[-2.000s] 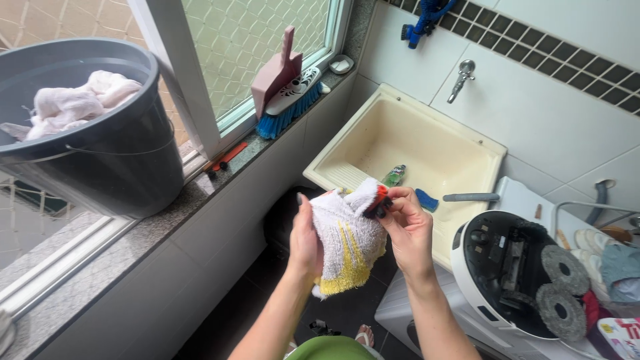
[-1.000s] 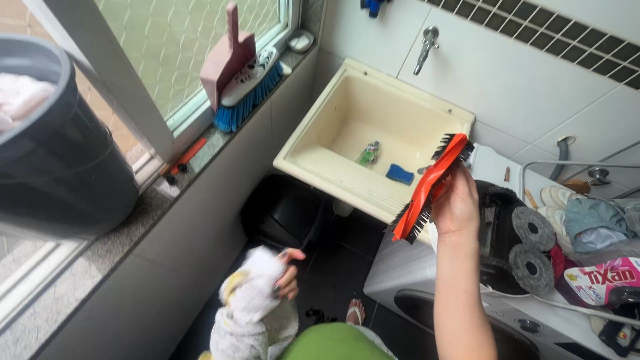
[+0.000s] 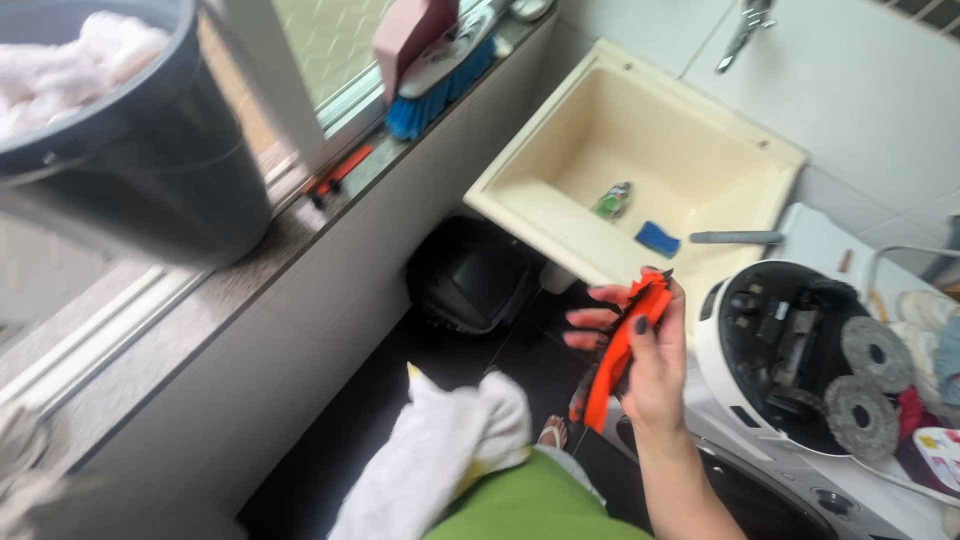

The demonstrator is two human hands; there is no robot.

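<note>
My right hand [image 3: 652, 352] holds a red roller brush with black bristles [image 3: 619, 360], the thumb on its near face and the fingers behind it, in front of the sink's near edge. A white and yellow cloth [image 3: 442, 442] hangs at the lower middle, against the green shirt; my left hand is hidden or out of frame, so its hold on the cloth does not show. To the right, an upturned robot vacuum [image 3: 787, 352] with two grey mop pads [image 3: 862, 420] lies on the washing machine.
The cream sink [image 3: 517, 202] holds a green bottle [image 3: 613, 200] and a blue sponge [image 3: 658, 238]. A black bin [image 3: 472, 277] stands below. On the sill are a grey bucket [image 3: 165, 172] with cloths, a blue-bristled brush [image 3: 442, 82], a pink dustpan [image 3: 412, 37] and an orange-handled tool [image 3: 343, 170].
The two hands, together on the cloth and brush at first, have parted. The roller brush has come down from over the sink's right side to in front of its near edge.
</note>
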